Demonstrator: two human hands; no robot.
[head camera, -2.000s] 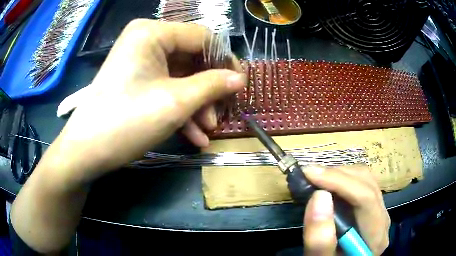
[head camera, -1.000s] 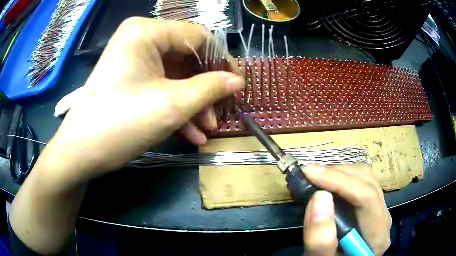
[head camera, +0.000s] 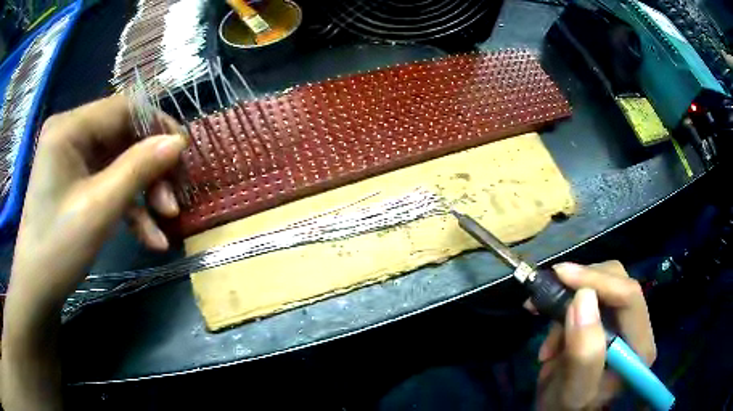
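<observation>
My left hand holds a bunch of thin wire leads between thumb and fingers at the left end of the dark-red pin block. Several leads stand up from the block beside it. My right hand holds the soldering iron like a pen. Its dark tip is at the right end of the loose solder strands, over the cardboard pad; contact cannot be told. The lower ends of the held leads are partly hidden by my fingers.
Behind the block are a row of leads, a flux pot with a brush and a black fan grille. A blue tray is at left. A yellow sponge and teal station are at right.
The view has swung to the right. My right hand has drawn the iron tip away from the block to the strands' right end. My left hand still holds the leads at the block's left end.
</observation>
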